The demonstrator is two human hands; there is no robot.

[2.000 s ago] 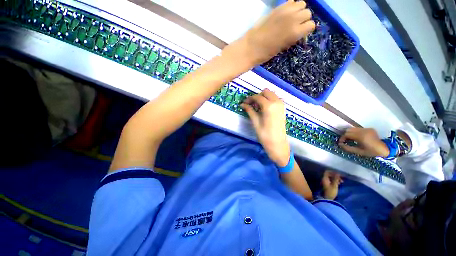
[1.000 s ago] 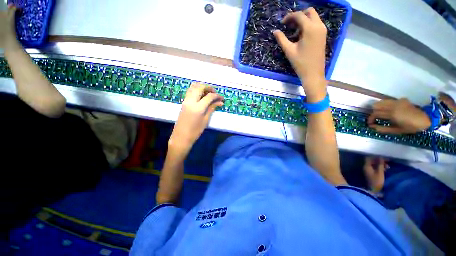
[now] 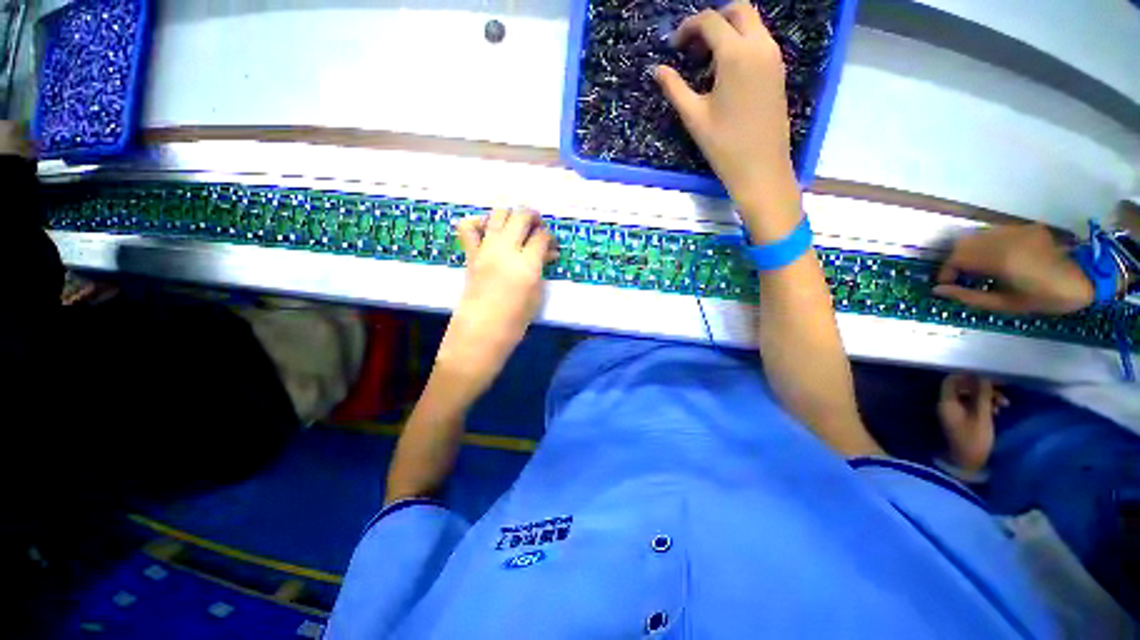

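The green circuit boards (image 3: 375, 229) lie in a long white-edged rail (image 3: 363, 278). My left hand (image 3: 506, 256) is bare, with bent fingers low over the boards left of the middle; whether it pinches a part is hidden. My right hand (image 3: 738, 106), with a blue wrist strap (image 3: 778, 245), is over the blue component bin (image 3: 573, 100). Its thumb and forefinger are apart above the heap of dark leaded components (image 3: 625, 106). No part shows clearly between them.
A neighbouring bin (image 3: 90, 81) of violet-blue parts stands at far left. At right, a coworker's strapped hand (image 3: 1019, 269) is over the boards; another hand (image 3: 969, 419) is below the rail. A dark-clothed person is at left.
Two seconds ago my left hand was at the bin and my right hand on the boards; they have swapped places. Since one second ago the hands have barely moved, while the view has shifted slightly.
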